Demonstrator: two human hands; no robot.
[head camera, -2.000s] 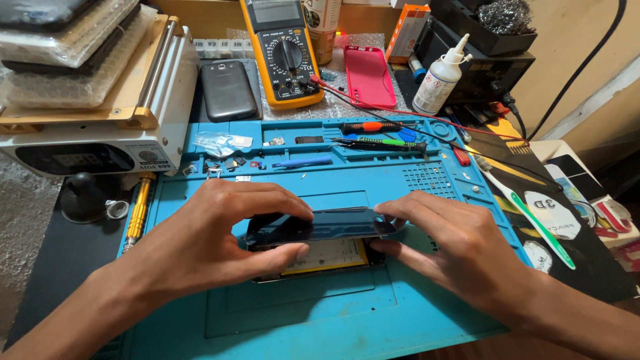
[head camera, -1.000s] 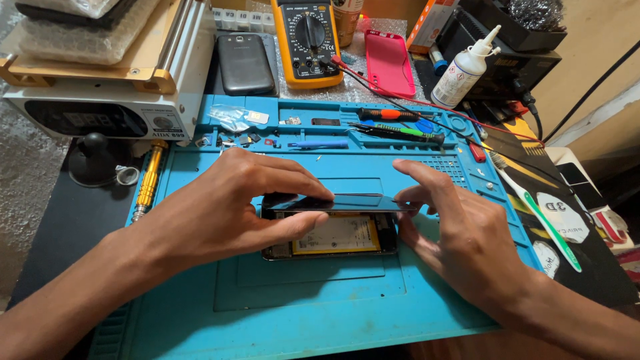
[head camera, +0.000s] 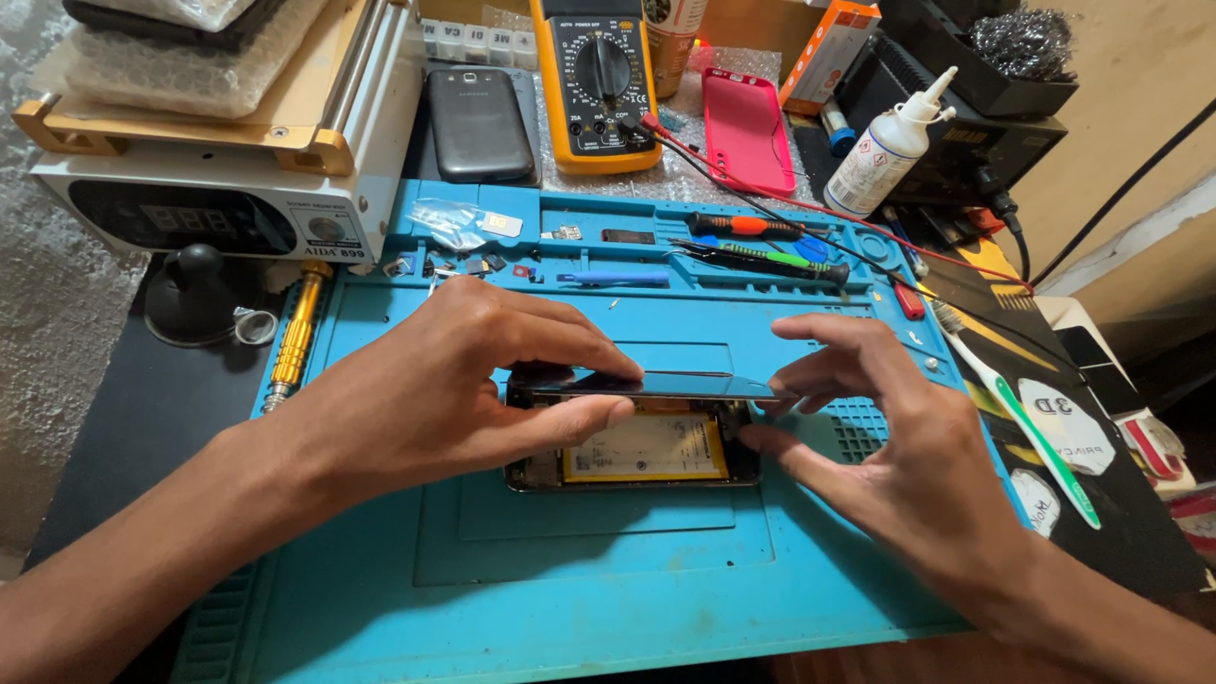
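An opened phone body (head camera: 636, 480) lies on the blue silicone repair mat (head camera: 608, 608), its yellow-edged battery (head camera: 655, 448) showing. Above its far edge a dark glass screen panel (head camera: 684, 384) is tilted up, seen nearly edge-on. My left hand (head camera: 513, 380) holds the panel's left part between thumb and fingers, the thumb in front over the battery. My right hand (head camera: 874, 437) is at the right end, its fingers spread; fingertips are at the panel's corner and the thumb touches or nearly touches the phone body's right end. Whether it grips the panel is unclear.
Behind lie screwdrivers (head camera: 746, 225), tweezers (head camera: 760, 258), a blue pry tool (head camera: 617, 278) and small parts. Farther back are a multimeter (head camera: 598, 85), a pink phone case (head camera: 748, 133) and a white bottle (head camera: 879, 157). A screen separator (head camera: 228, 209) stands left; a toothbrush (head camera: 1035, 427) lies right.
My right hand's fingers have opened outward from the panel's right end. More of the phone's inside and battery shows beneath the panel than two seconds ago. The view has shifted.
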